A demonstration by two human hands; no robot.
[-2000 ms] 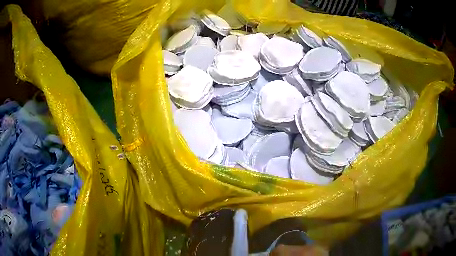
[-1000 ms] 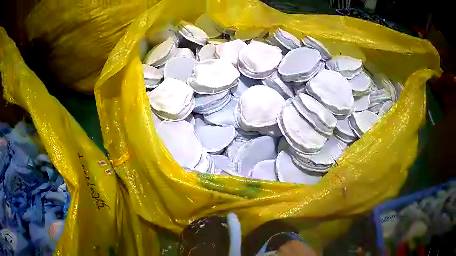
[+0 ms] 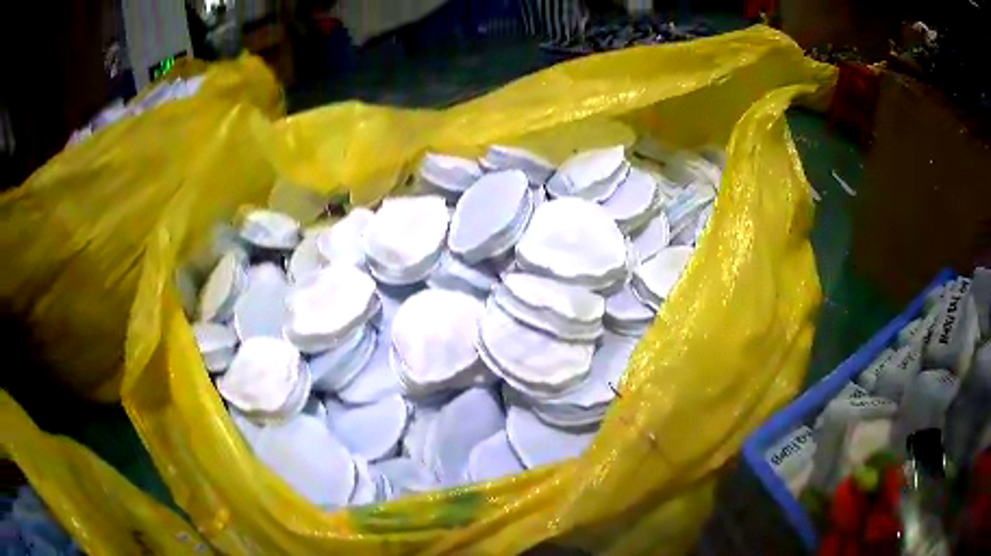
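A wide-open yellow woven sack (image 3: 695, 424) stands in front of me, its rim folded outward. It holds a heap of flat white to pale grey-blue round plush discs (image 3: 571, 241), many in loose stacks leaning on each other. Some lie flat and some stand on edge, and those underneath are hidden. Neither my left hand nor my right hand shows in this view.
At right is a blue crate (image 3: 817, 407) with white lettered pieces (image 3: 848, 411) and red flower-like parts (image 3: 853, 508). Behind left bulges another yellow sack (image 3: 65, 250) with pale pieces. Pale blue parts show at lower left. A brown carton (image 3: 924, 185) stands at right.
The view has turned up and to the right. The sack appears lower and further left, and more of the blue crate and the floor behind shows. The dark shapes at the bottom edge are gone.
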